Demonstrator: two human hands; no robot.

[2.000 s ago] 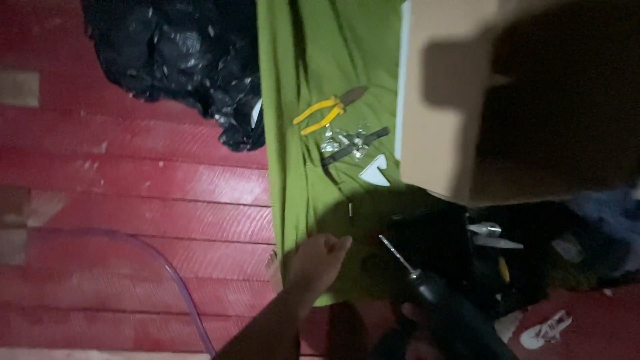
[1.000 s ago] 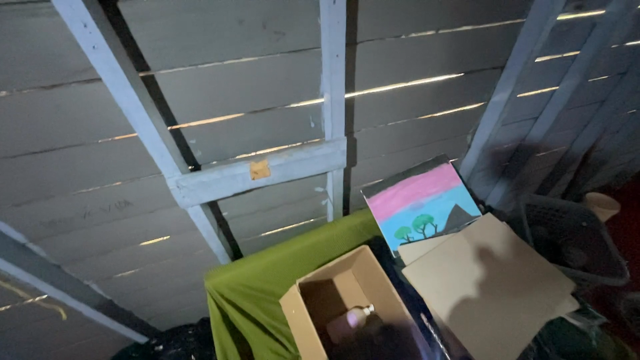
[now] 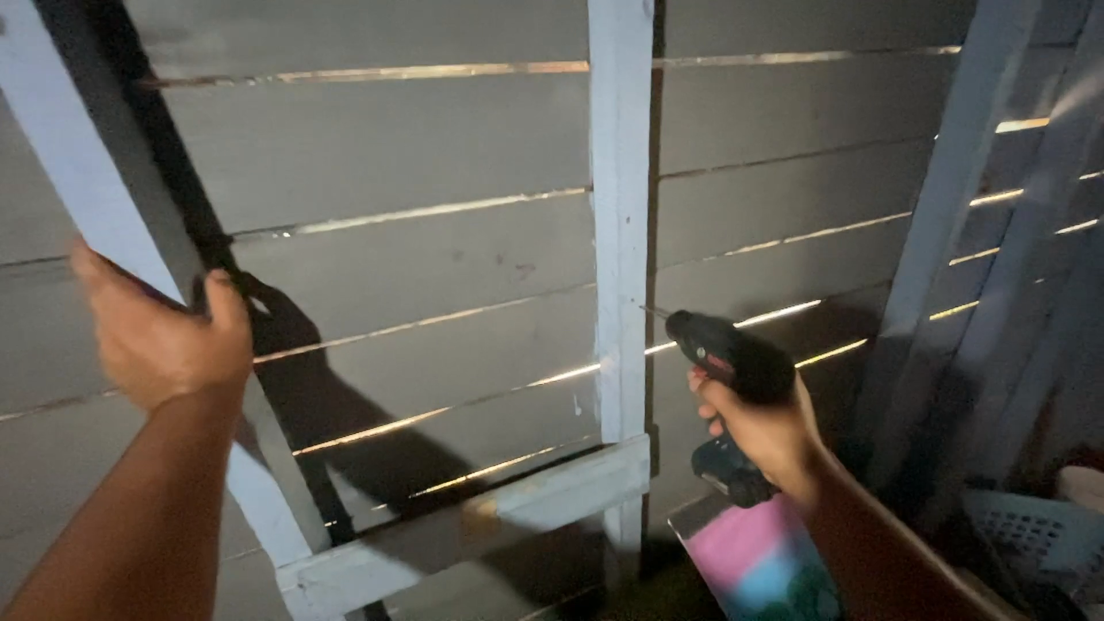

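My right hand (image 3: 759,427) grips the handle of a dark cordless drill (image 3: 733,358). A thin bit (image 3: 655,310) sticks out of its chuck toward the upright painted stud (image 3: 623,259); whether the tip touches the wood, I cannot tell. At the left, my left hand (image 3: 168,336) is raised against the slanting painted timber (image 3: 121,172), fingers apart and thumb up. Its palm side is hidden, so whether it holds something does not show. Its shadow falls on the board wall (image 3: 414,285) behind.
A short crosspiece (image 3: 552,496) joins the slanting timber and the stud low down. A painted picture (image 3: 750,561) in pink and blue stands below the drill. More studs (image 3: 957,198) rise on the right, above a pale plastic basket (image 3: 1018,526). Light comes through gaps between the boards.
The view has swung from the floor up to the wall. Both hands, out of sight one second ago, are now raised before it, with the drill in my right hand.
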